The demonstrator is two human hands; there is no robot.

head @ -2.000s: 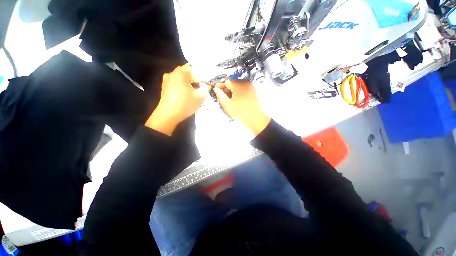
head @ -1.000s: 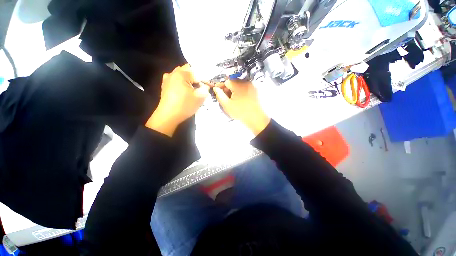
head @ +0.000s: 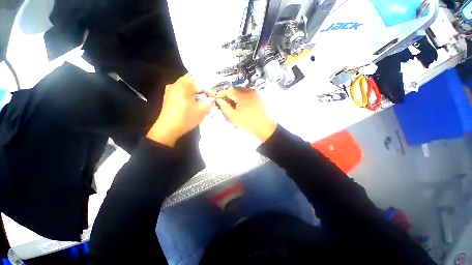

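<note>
My left hand (head: pixel 181 107) and my right hand (head: pixel 246 111) meet fingertip to fingertip just in front of the needle area (head: pixel 227 83) of the white sewing machine (head: pixel 357 36) with "JACK" lettering. The fingers of both hands are pinched together. Whatever lies between them is very small and cannot be made out. Large black garment panels (head: pixel 52 155) lie left of my left hand and under its wrist, and hang over the table's front edge.
Orange and yellow shears (head: pixel 366 93) lie right of the machine head, with dark thread snips (head: pixel 332 97) left of them. Black cut pieces (head: pixel 392 77) lie behind. A ruler strip (head: pixel 207 185) runs along the front edge. A red stool (head: pixel 339 150) and blue bin (head: pixel 432 111) stand right.
The view has shifted slightly. My fingertips have drawn closer together and now touch, a little in front of the needle area. The garment panels lie much as before.
</note>
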